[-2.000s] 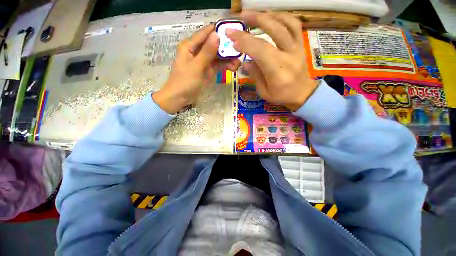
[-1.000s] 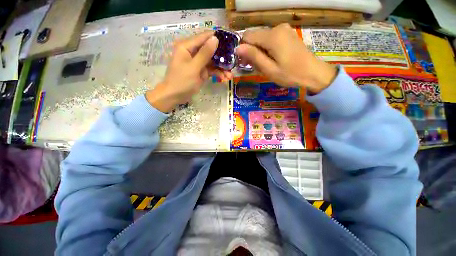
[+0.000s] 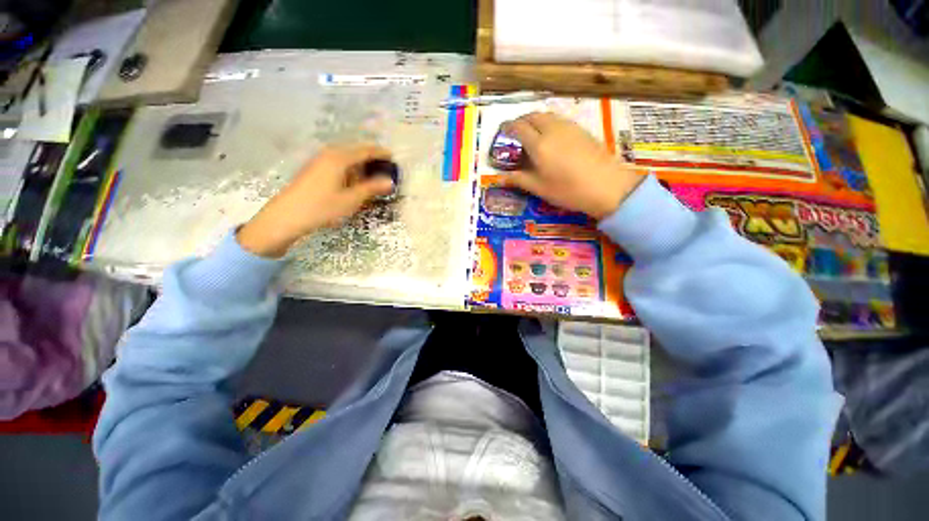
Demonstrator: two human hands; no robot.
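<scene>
My left hand (image 3: 331,193) is over the grey printed sheet (image 3: 244,214), its fingers around a small dark rounded unit (image 3: 383,177). My right hand (image 3: 565,163) is over the colourful printed card sheet (image 3: 754,183), its fingers on a second rounded unit (image 3: 504,150) with a dark, purplish, shiny face. The fingertips partly hide both units. I cannot tell whether either unit touches the sheet below it. The two hands are apart, one on each side of the colour bars (image 3: 457,137).
A thin pale stick (image 3: 499,99) lies near the sheets' back edge. Beyond it is a wooden board (image 3: 601,78) with a white tray (image 3: 626,36) on it. A tan board (image 3: 163,56) is at back left. A white compartment tray (image 3: 608,371) is below the table edge.
The hands, together on one unit before, have moved apart and nearer to me. Each now has a unit at its fingers. The thin stick and more of the white tray have come into view.
</scene>
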